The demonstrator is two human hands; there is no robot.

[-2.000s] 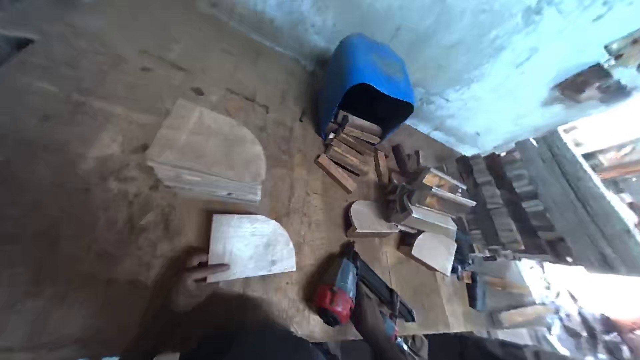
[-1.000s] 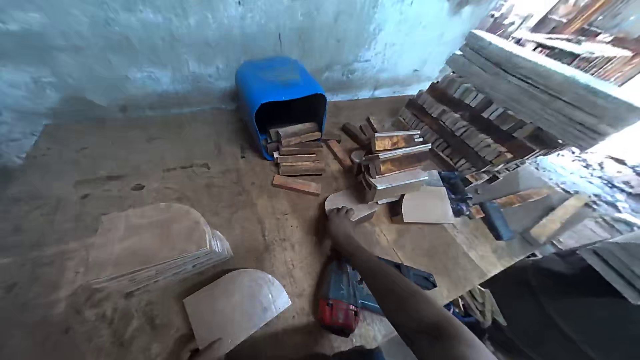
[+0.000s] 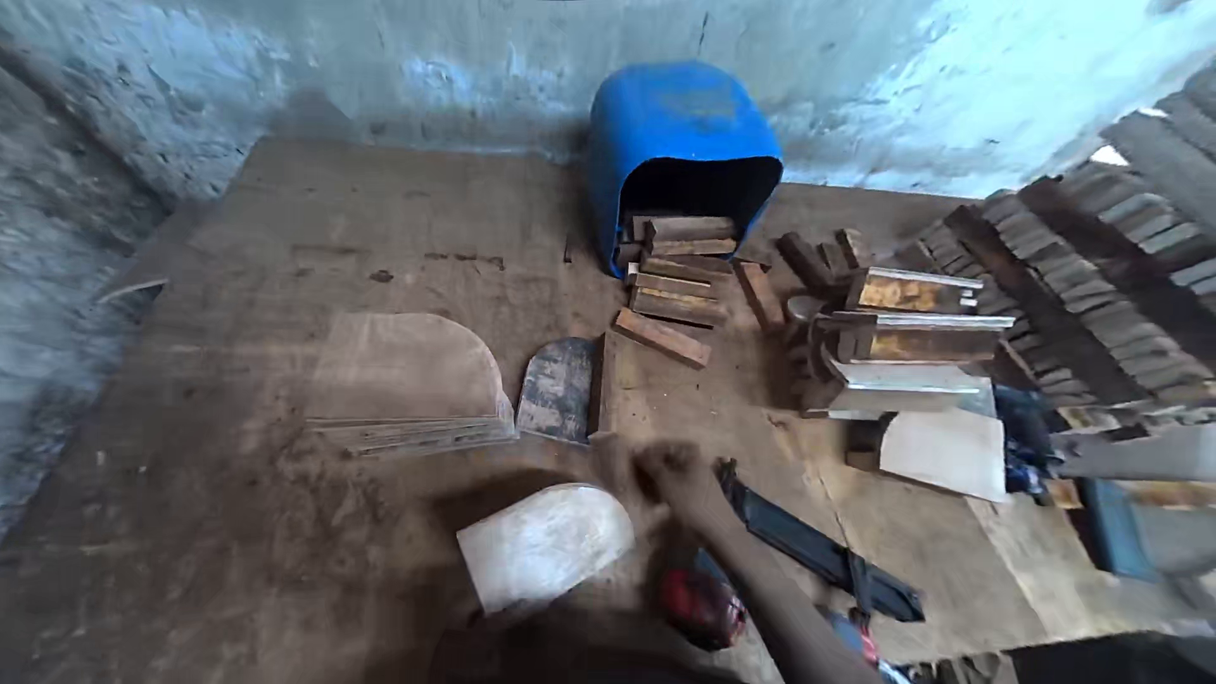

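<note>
A pale panel with a rounded end [image 3: 546, 546] is at the bottom middle, its lower edge gripped by my left hand [image 3: 508, 613], which is mostly in shadow. My right hand [image 3: 670, 470] is blurred and low over the table, fingers curled; whether they hold anything is unclear. Just beyond it, a dark-faced rounded panel [image 3: 559, 391] has a wooden block [image 3: 603, 385] along its right side. Left of that lies a stack of similar rounded panels [image 3: 408, 370]. Under my right forearm is a red power tool, seemingly a nail gun [image 3: 703, 608], with a long black magazine [image 3: 817, 546].
A blue plastic container [image 3: 684, 114] lies on its side by the wall, wooden blocks [image 3: 679, 299] spilling from its mouth. Assembled block-and-panel pieces [image 3: 921, 342] are piled at right, beside a pale rounded piece [image 3: 945, 454] and rows of stacked wood [image 3: 1073, 285].
My right hand has moved left from the rounded piece beside the pile. That spot no longer shows the piece, and a rounded panel with a block now sits beside the panel stack.
</note>
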